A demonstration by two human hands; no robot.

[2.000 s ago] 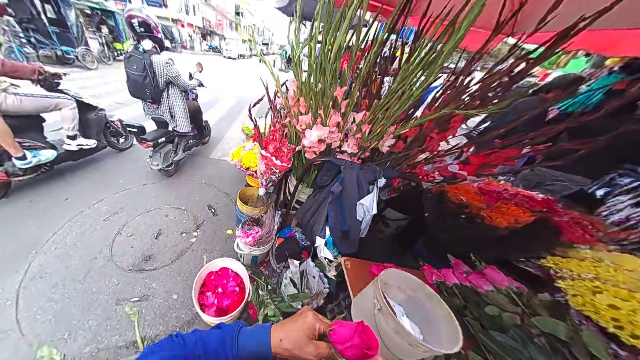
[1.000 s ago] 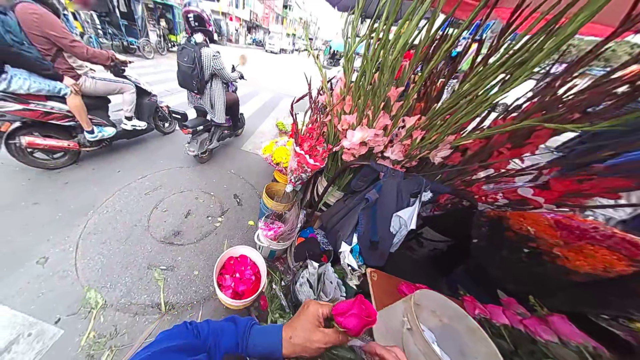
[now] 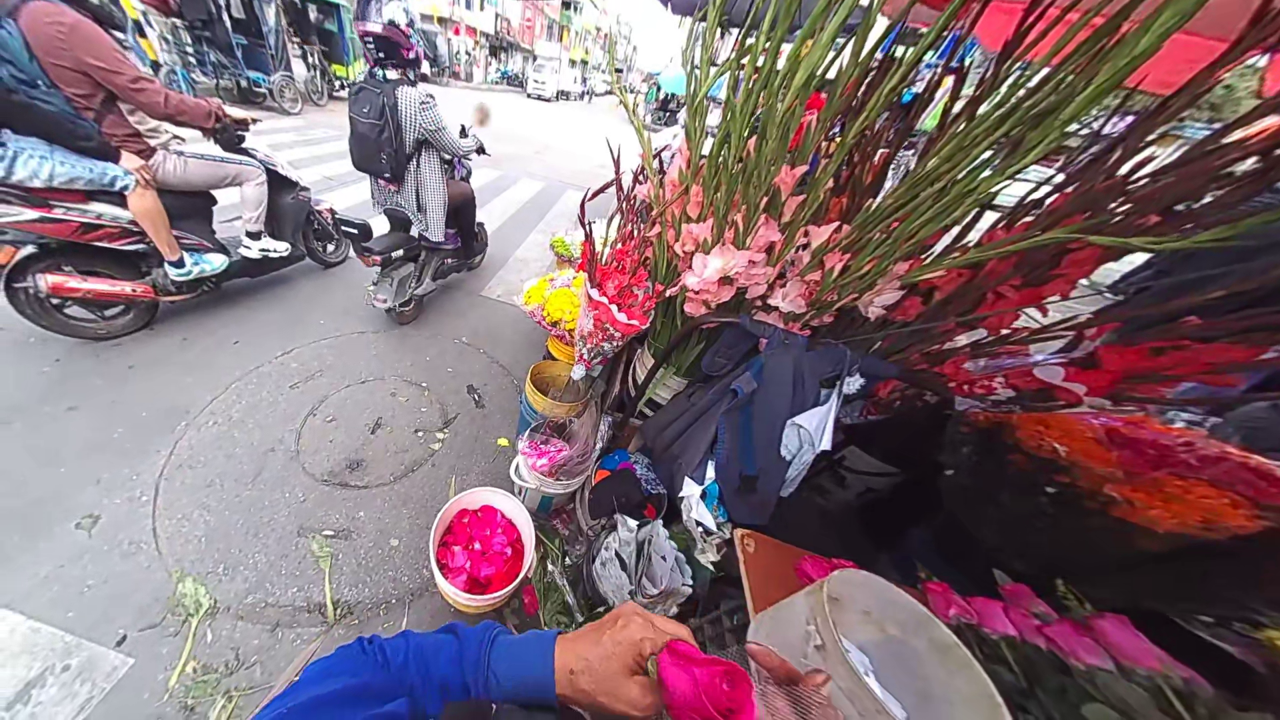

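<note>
At the bottom centre, my left hand (image 3: 618,662), in a blue sleeve, has its fingers closed at the side of a deep pink rose (image 3: 706,684). Just right of the bloom, fingers of my right hand (image 3: 788,676) show behind or within pale mesh netting (image 3: 775,702); the rest of that hand is out of sight, and its grip is unclear. A whitish plastic bucket (image 3: 800,622) stands tilted beside it, with white material inside. Left of my hands, a white bucket (image 3: 437,545) holds loose pink petals (image 3: 480,550).
Tall gladioli (image 3: 720,270), wrapped red flowers (image 3: 622,290) and a dark backpack (image 3: 750,420) stand ahead. Pink roses (image 3: 1030,615) and orange flowers (image 3: 1140,460) lie right. Buckets line the roadside. Two scooters (image 3: 415,270) with riders are on the road at left.
Fingers of my right hand, not seen two seconds ago, now show beside the rose. My left hand keeps hold of the rose. More of the left scooter and its riders has come into view.
</note>
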